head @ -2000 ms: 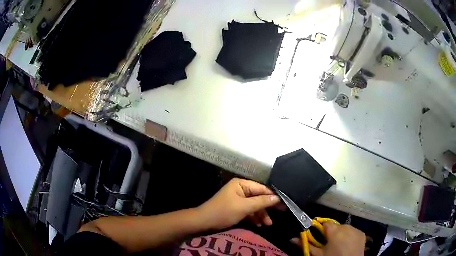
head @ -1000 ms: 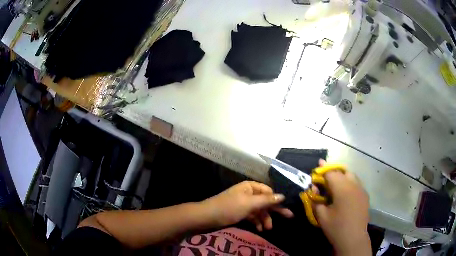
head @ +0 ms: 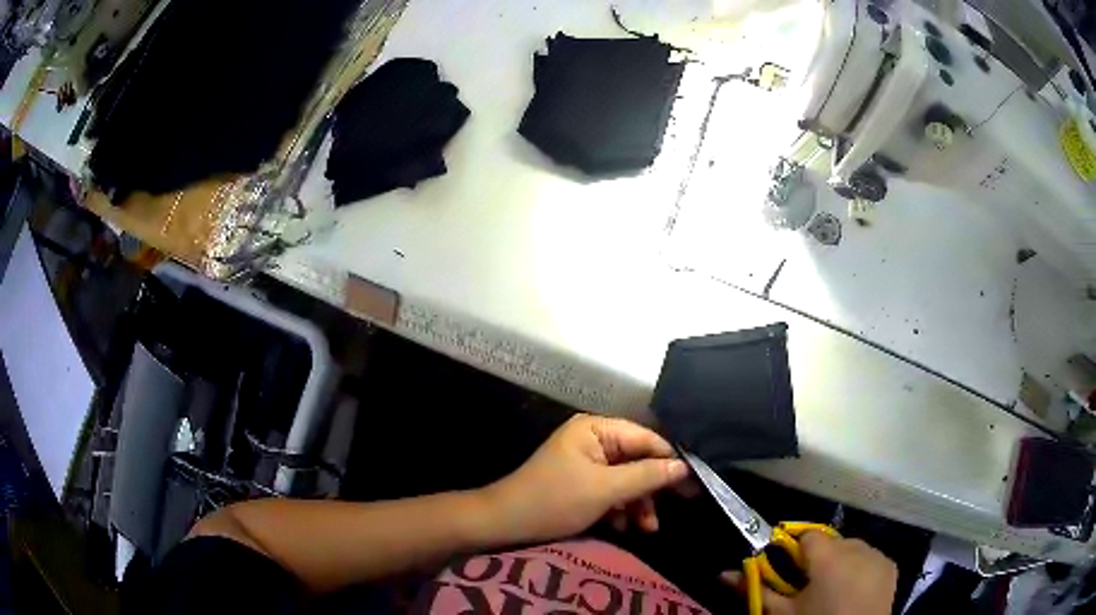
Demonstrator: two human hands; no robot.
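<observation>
A black patch pocket [head: 731, 390] lies at the table's front edge, its straight hemmed end towards the machine side. My left hand [head: 601, 475] pinches its near lower-left corner between thumb and fingers. My right hand [head: 841, 577], partly cut off by the bottom edge, holds the scissors [head: 736, 505] by their yellow handles. The silver blades look nearly closed, and their tips are at the pocket's edge beside my left fingertips. Whether a thread is between the blades cannot be seen.
Two black pocket piles [head: 394, 130] [head: 603, 102] lie farther back. A large black fabric stack [head: 216, 96] is at far left. The white sewing machine [head: 877, 108] stands at right. A dark rectangular object [head: 1048, 483] is at the right corner, a brown patch [head: 373, 300] on the front edge.
The pocket, partly covered by my right hand and the scissors a second ago, now lies flatter and turned. The scissors have moved down and right, tips at its edge. My left hand now pinches the corner.
</observation>
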